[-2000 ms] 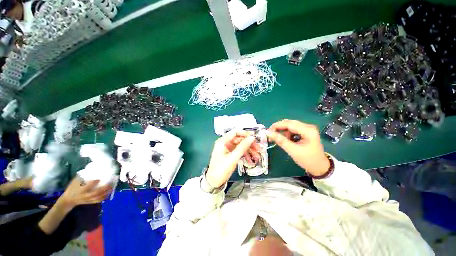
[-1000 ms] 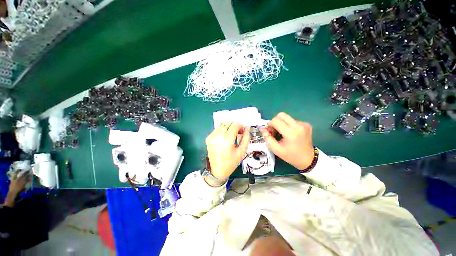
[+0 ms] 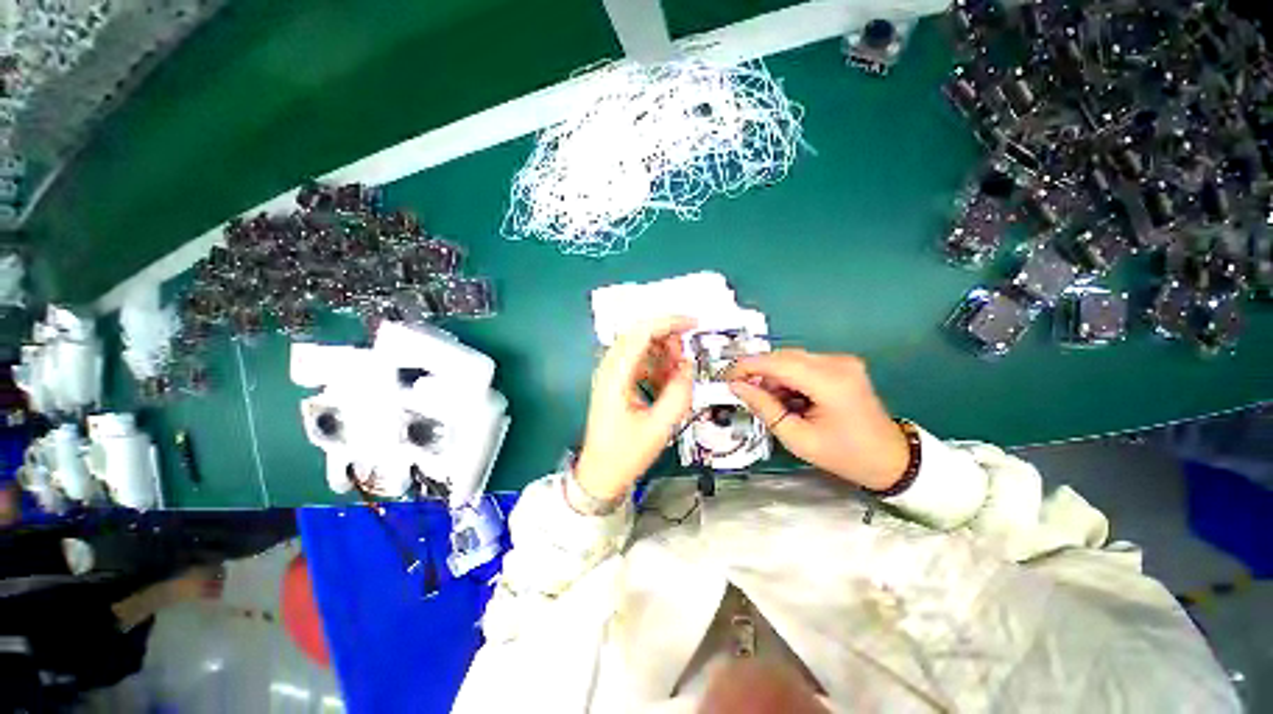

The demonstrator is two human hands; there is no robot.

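A white camera housing (image 3: 726, 444) lies open at the bench's front edge before me, with a white block-like bracket (image 3: 662, 303) behind it. A small silvery module sits in its upper part, and dark wires loop over the lower part. My left hand (image 3: 639, 405) holds the housing's left side by the module, thumb and fingers at its edge. My right hand (image 3: 827, 413) is at the housing's right side, fingertips at the module's lower edge, with a small dark piece pinched between the fingers. The fingers partly hide the contact points.
Two white housings with dark lenses (image 3: 471, 444) stand at left, wires over the edge. Behind are a brown parts heap (image 3: 328, 265) and tangled white strands (image 3: 635, 154). A module heap (image 3: 1117, 154) lies right. A blue bin (image 3: 366, 600) is below left; another person's arm (image 3: 168, 593) shows blurred.
The view has shifted, so the heaps sit higher in the picture. My right hand has turned with fingers pointing left, and dark wires now loop over the housing's lower part.
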